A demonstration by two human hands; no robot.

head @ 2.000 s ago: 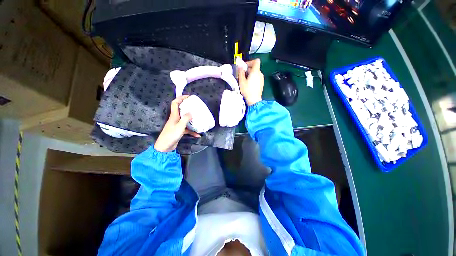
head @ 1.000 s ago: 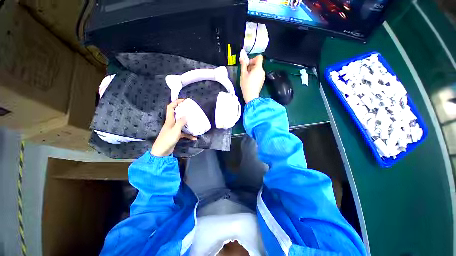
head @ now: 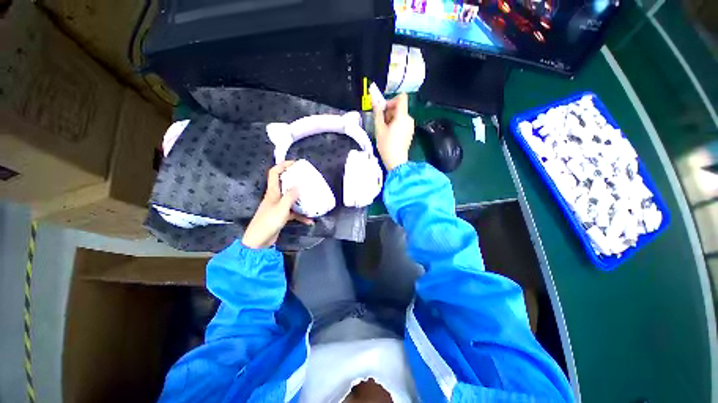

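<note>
The pale pink and white headphones with cat-ear shapes lie on a grey patterned sheet in front of the computer case. My left hand is closed around the left-side cup from its outer edge. My right hand holds a small white piece between thumb and fingers, beside the yellow tag on the case front. What the piece is, and whether it touches the case, I cannot tell.
A black mouse lies right of my right hand. A white round device stands behind it, near the monitor. A blue basket of small white pieces is at the right. Cartons stand at the left.
My right hand with the small white piece has shifted slightly against the case front and yellow tag. My left hand stays on the cup. The camera view has moved a little.
</note>
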